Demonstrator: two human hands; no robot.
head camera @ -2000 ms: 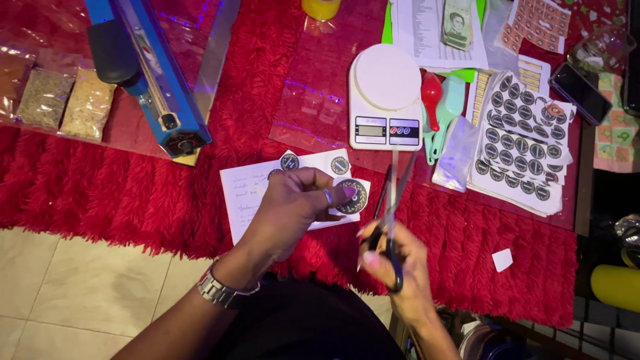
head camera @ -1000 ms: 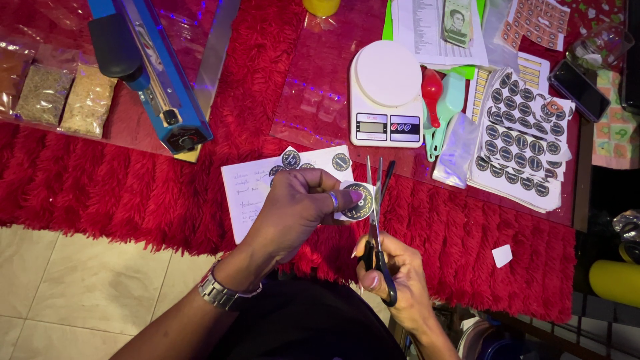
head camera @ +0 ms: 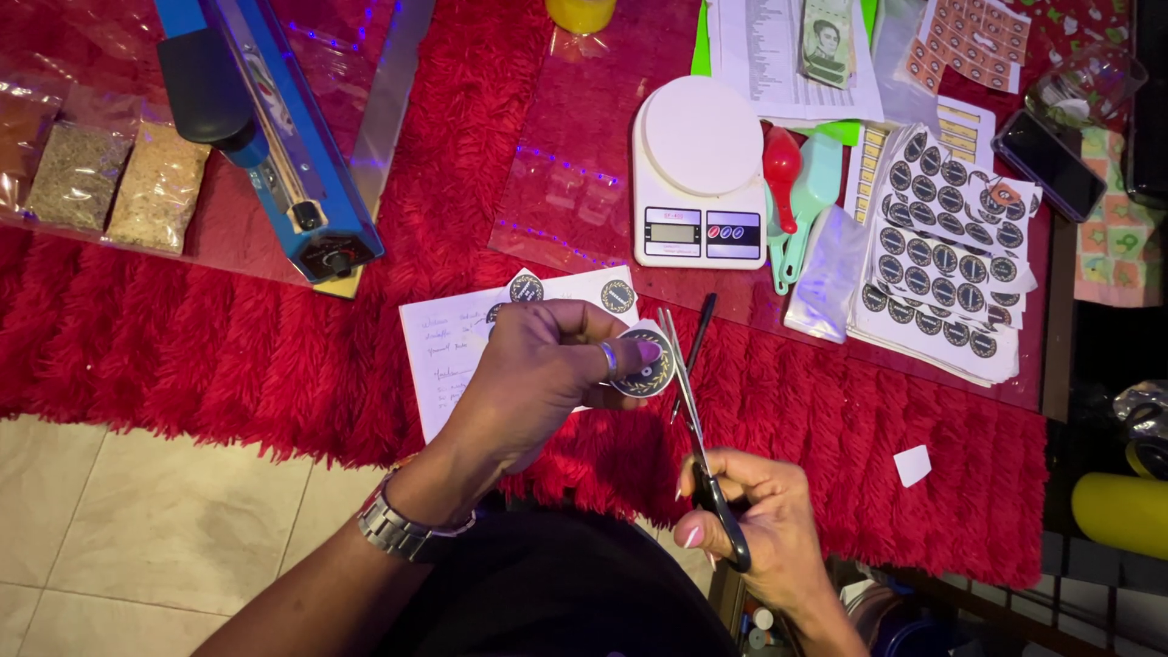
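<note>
Between thumb and fingers, my left hand [head camera: 557, 374] pinches a round black label with a gold leaf wreath [head camera: 655, 360], its white edge partly trimmed. My right hand [head camera: 757, 520] has its fingers in the black handles of a pair of scissors [head camera: 695, 420]. The scissor blades point up along the label's right edge, nearly closed together. Under my left hand lies a sheet with handwriting [head camera: 438, 351], with more round labels [head camera: 618, 295] on it. A black pen [head camera: 701, 342] lies just beyond the blades.
A white kitchen scale [head camera: 699, 173] stands ahead, beside a red scoop [head camera: 781, 169] and green scoops [head camera: 812, 182]. Label sheets [head camera: 944, 265] and a phone [head camera: 1049, 164] lie right. A blue heat sealer [head camera: 274, 137] and filled bags [head camera: 157, 187] are left. A paper scrap [head camera: 912, 465] rests on the red fluffy cloth.
The scissors have come up to the label's edge from its lower right, and their blades have closed further. The label in my left hand is turned and trimmed rounder.
</note>
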